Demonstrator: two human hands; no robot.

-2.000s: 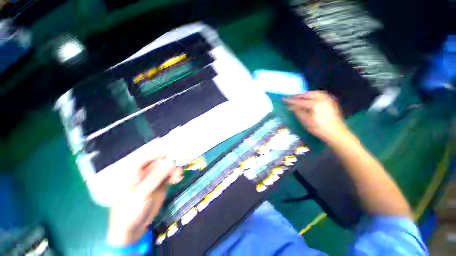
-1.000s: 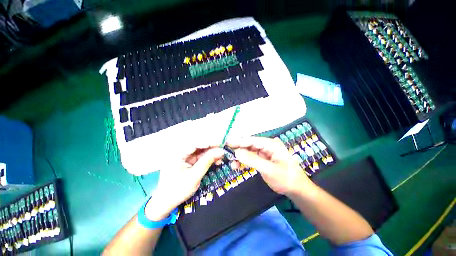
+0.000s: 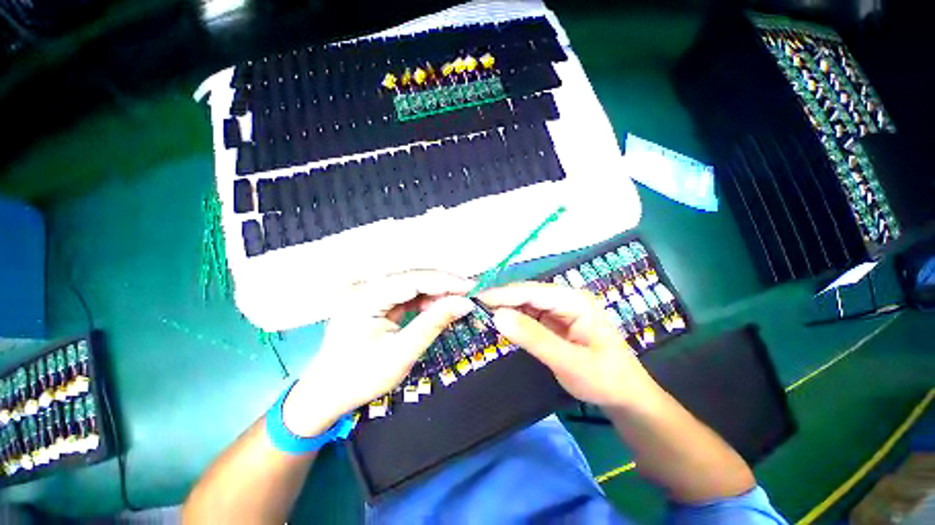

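My left hand point(image 3: 384, 333), with a blue wrist band point(image 3: 297, 422), and my right hand point(image 3: 574, 333) meet above the black foam tray point(image 3: 461, 426). Between their fingertips they hold a small dark part point(image 3: 480, 305). A thin green panel rail point(image 3: 521, 248) sticks up and right from the fingertips, over the white sheet's lower edge. I cannot tell whether the rail is joined to the dark part. The tray holds rows of small circuit boards point(image 3: 625, 297) with white and yellow ends; my hands hide some of them.
A white foam sheet point(image 3: 431, 241) bears rows of small black parts point(image 3: 400, 185) and a green PCB panel point(image 3: 451, 97). Discarded rails point(image 3: 213, 246) lie left of it. Another filled tray point(image 3: 46, 410) is at lower left. Stacked black trays point(image 3: 769, 195) stand at right, near a pale blue sheet point(image 3: 672, 174).
Two seconds ago my hands were apart; one second ago they had met. Since then they stay together, and the rail has tilted further right. The view has shifted slightly.
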